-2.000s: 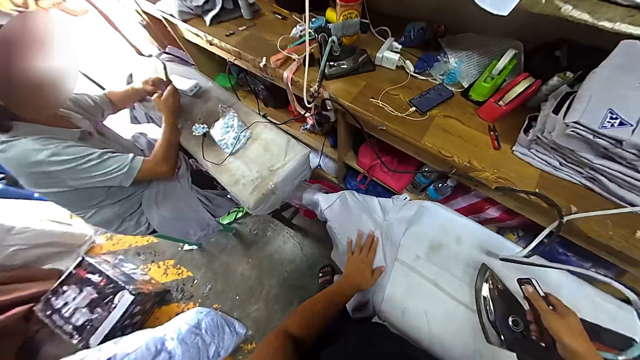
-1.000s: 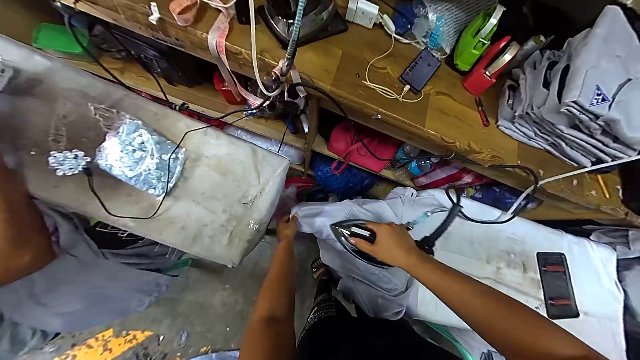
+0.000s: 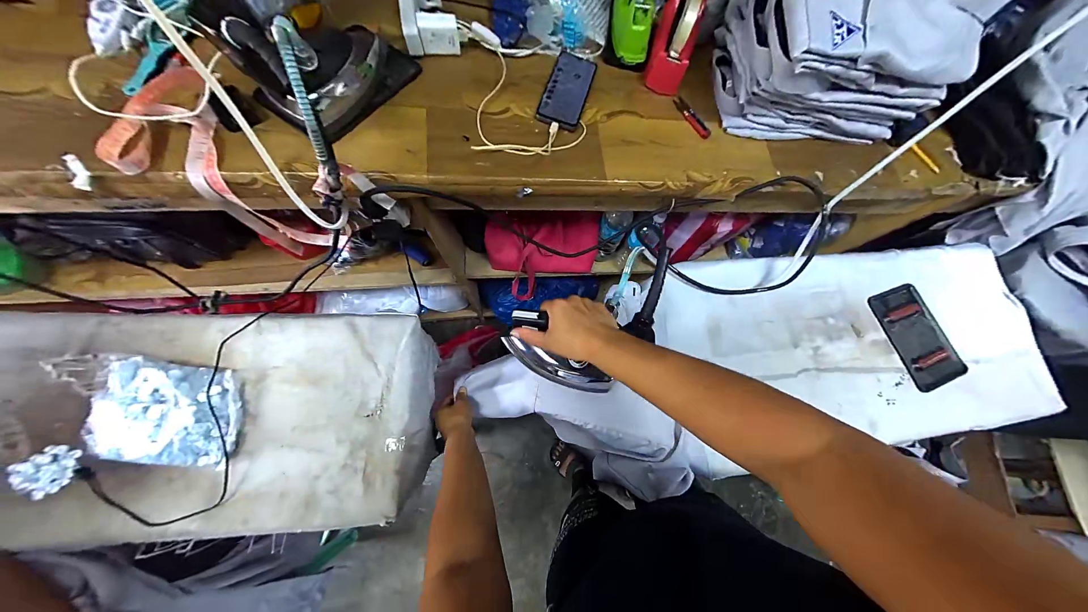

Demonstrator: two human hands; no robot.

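Note:
My right hand (image 3: 574,330) is closed on the handle of a clothes iron (image 3: 557,365), whose metal soleplate rests on a light grey garment (image 3: 595,416) at the near end of the padded ironing board (image 3: 765,340). My left hand (image 3: 455,414) pinches the garment's edge and holds it out to the left, past the end of the board. The rest of the cloth hangs down in folds toward my legs. A black iron rest (image 3: 918,337) lies on the right part of the board.
Behind is a wooden workbench (image 3: 510,161) with a second iron (image 3: 348,76), a phone (image 3: 566,87), a tape dispenser (image 3: 676,47) and folded grey garments (image 3: 807,93). A black cord loops over the board. At left a covered padded table (image 3: 323,425) bears a bag of small pieces (image 3: 161,412).
Two seconds ago my left hand lay flat on the garment and the iron stood at the board's right; now the iron is on the garment near the left end. The view has shifted.

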